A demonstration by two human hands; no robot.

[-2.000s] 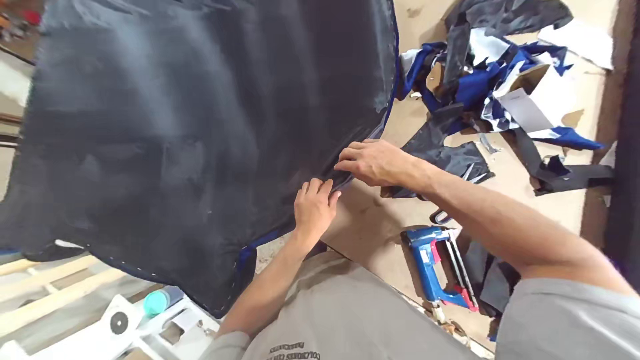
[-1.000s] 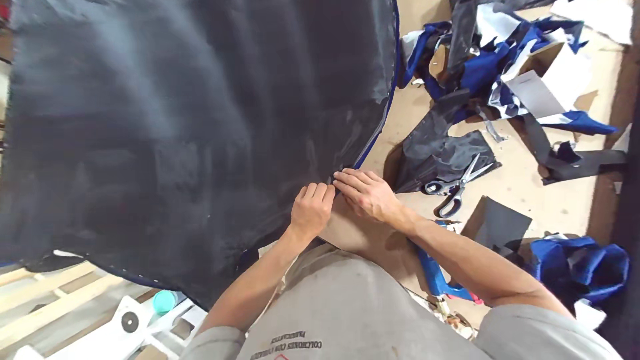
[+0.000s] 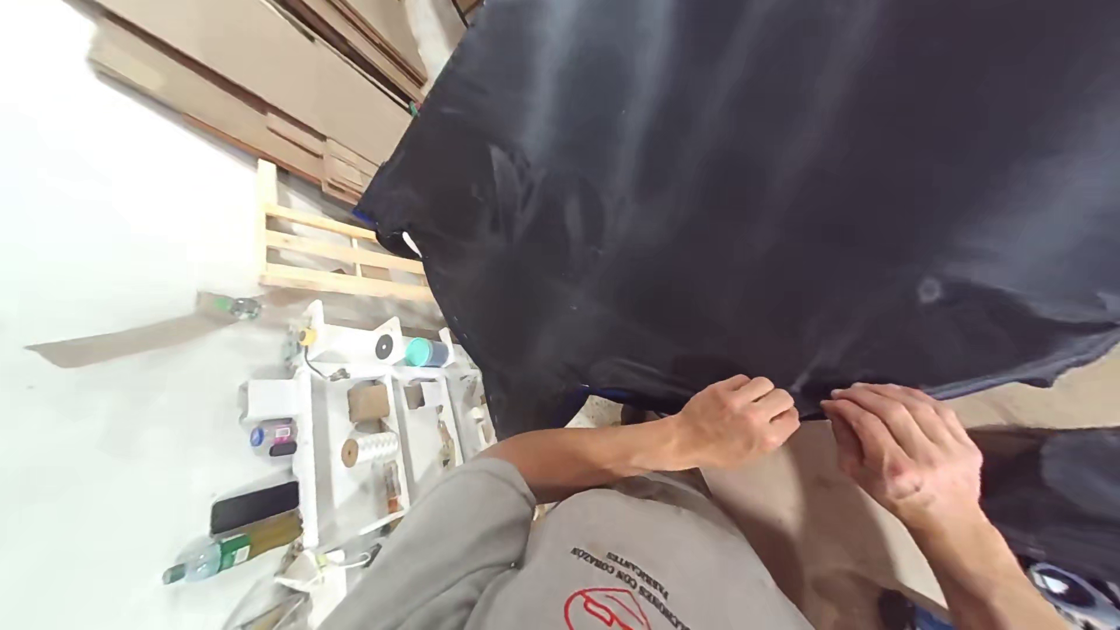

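Note:
A large piece of black fabric [image 3: 700, 192] with a dark blue edge fills the upper middle and right of the head view. My left hand [image 3: 739, 420] pinches its near edge, fingers curled over the hem. Close beside it on the right, my right hand [image 3: 906, 442] grips the same edge between thumb and fingers. A small gap separates the two hands. What lies beneath the fabric is hidden.
White shelving [image 3: 306, 437] at the left holds a thread cone [image 3: 372, 449] and a turquoise-lidded container [image 3: 426, 353]. Behind are a slatted wooden frame [image 3: 346, 249] and stacked boards [image 3: 262, 79]. Black cloth [image 3: 1050, 490] lies at the lower right.
The view has swung left, bringing the shelving and boards into fuller sight. Both hands stay at the fabric's near edge. One second ago they were nearly touching; now they are slightly apart.

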